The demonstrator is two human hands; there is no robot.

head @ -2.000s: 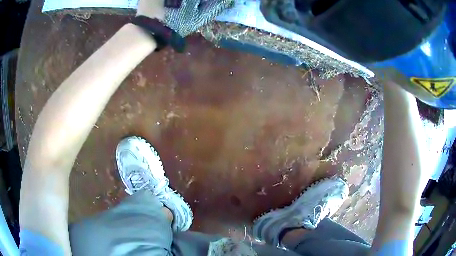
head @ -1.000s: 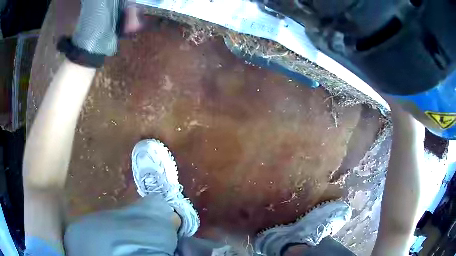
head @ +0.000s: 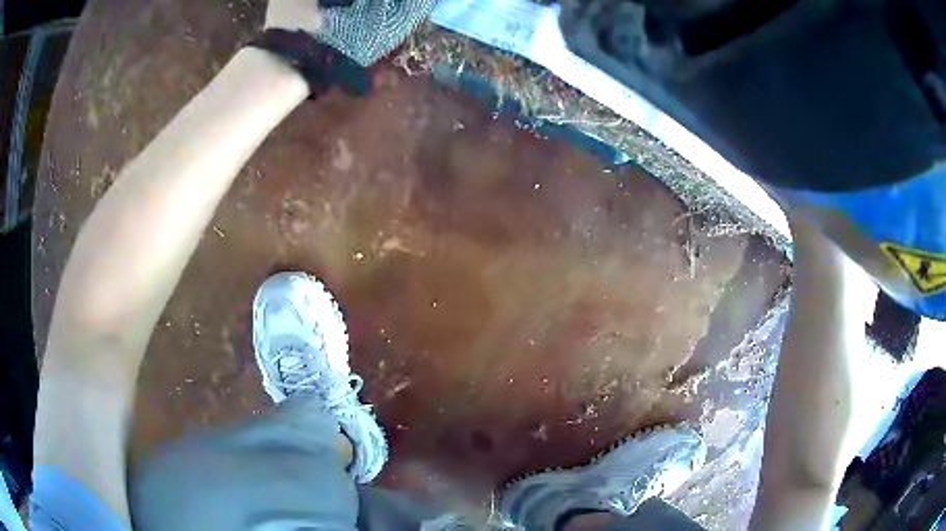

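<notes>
The cloth cutting machine, with a dark motor top and a blue body (head: 882,223) carrying a yellow warning label, fills the upper right. The fabric lay (head: 622,135) has a fuzzy brown-grey edge under white marker paper (head: 612,91). My left hand (head: 379,29), in a grey mesh glove with a dark wrist strap, is at the top edge by the end of the lay, partly cut off; its fingers are not clearly seen. My right forearm reaches up beside the machine; the right hand is hidden behind the blue body.
My two light sneakers stand on the glossy red-brown table (head: 446,280), with lint and thread scattered over it. A dark blue-grey strip (head: 583,141) lies along the foot of the lay. White material (head: 882,384) lies at the right. Dark objects show at the left edge.
My left hand moved out to the left, then back right to the lay's end. Less white paper shows at the top left. The machine sits slightly lower in view than two seconds ago.
</notes>
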